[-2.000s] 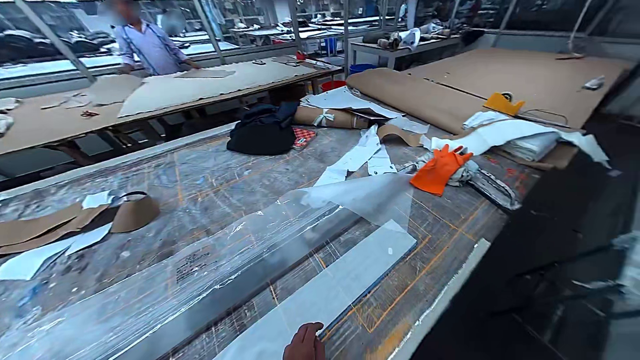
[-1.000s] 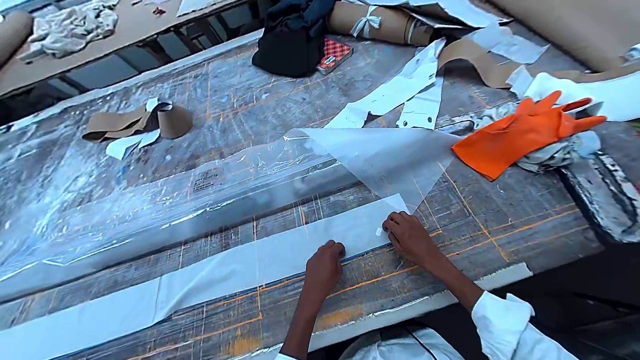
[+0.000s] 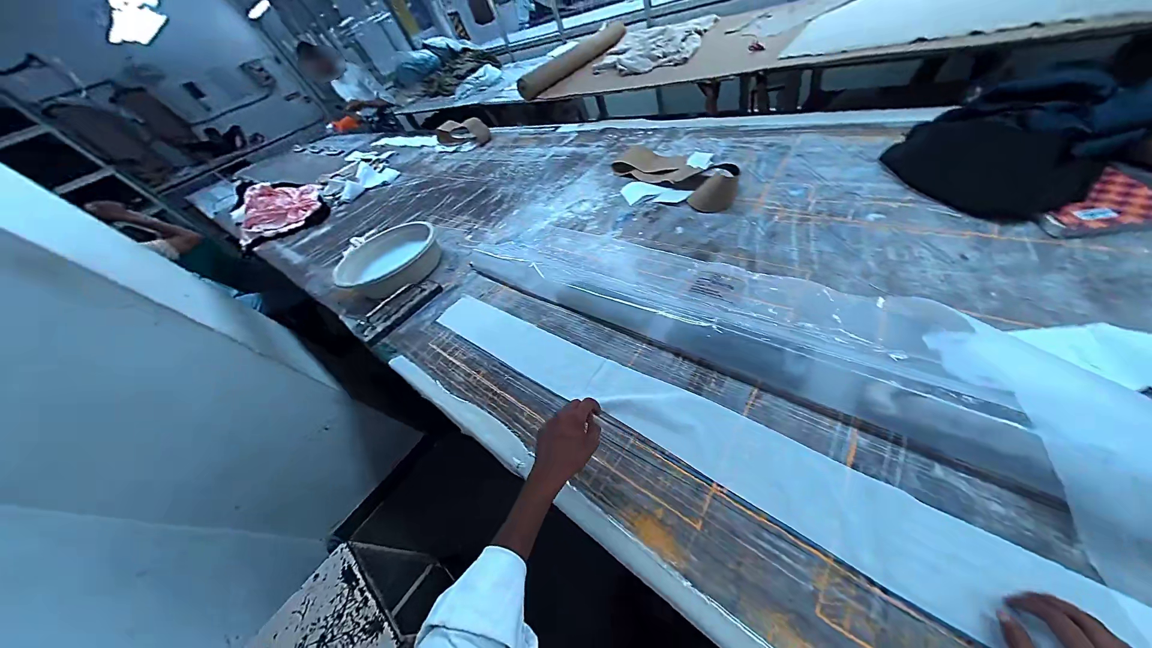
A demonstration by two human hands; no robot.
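Observation:
A long white strip, fabric or paper, (image 3: 720, 441) lies flat along the near side of the worktable. My left hand (image 3: 569, 436) pinches its near edge left of the middle, and small creases run out from the fingertips. At the bottom right, my right hand (image 3: 1057, 621) rests on the strip with its fingers apart, partly cut off by the frame. Beyond the strip, and parallel to it, lies clear plastic sheeting (image 3: 765, 324). A translucent white sheet (image 3: 1062, 423) lies over its right end.
A round white basin (image 3: 389, 261) stands at the table's left end. Curled brown paper strips (image 3: 715, 191), dark cloth (image 3: 990, 166) and a red checked item (image 3: 1102, 202) lie farther back. A white partition (image 3: 153, 387) rises at left. A person (image 3: 355, 81) is in the background.
My left hand has moved left along the strip, away from my right hand; the two were close together one second ago. The view has swung left.

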